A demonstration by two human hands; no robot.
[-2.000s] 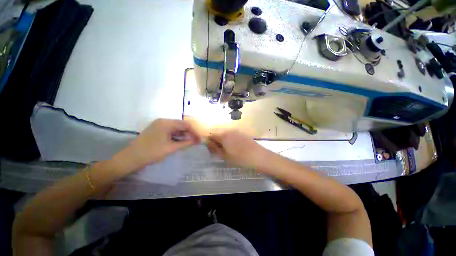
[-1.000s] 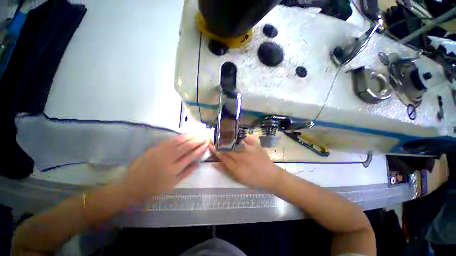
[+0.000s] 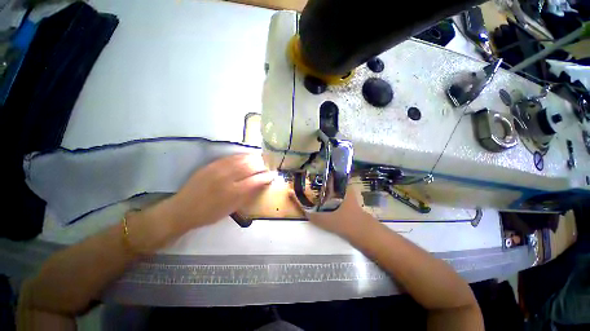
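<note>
A long pale grey-white garment piece (image 3: pixel 123 171) with a thin dark edge lies on the table, running from the left to the needle area of the white sewing machine (image 3: pixel 401 129). My left hand (image 3: pixel 226 191) lies flat on its right end, fingers pointing to the bright needle area. My right hand (image 3: pixel 336 210) is beside the needle, partly hidden behind the shiny take-up lever guard (image 3: pixel 339 174); its fingertips are hidden, so its grip cannot be told. The presser foot and needle are lost in glare and behind the machine head.
A thick pile of dark cut pieces (image 3: pixel 55 77) lies at the table's left. Black-handled snips (image 3: pixel 409 199) lie under the machine arm. A dark lamp arm (image 3: pixel 369 32) crosses above the head. The ruler strip (image 3: pixel 233 273) runs along the front edge. Small spools (image 3: pixel 512 240) sit at the right.
Since the first frame, both hands have moved from above the table front to the needle area, and the pale piece has been laid flat there. The view has moved closer to the machine head.
</note>
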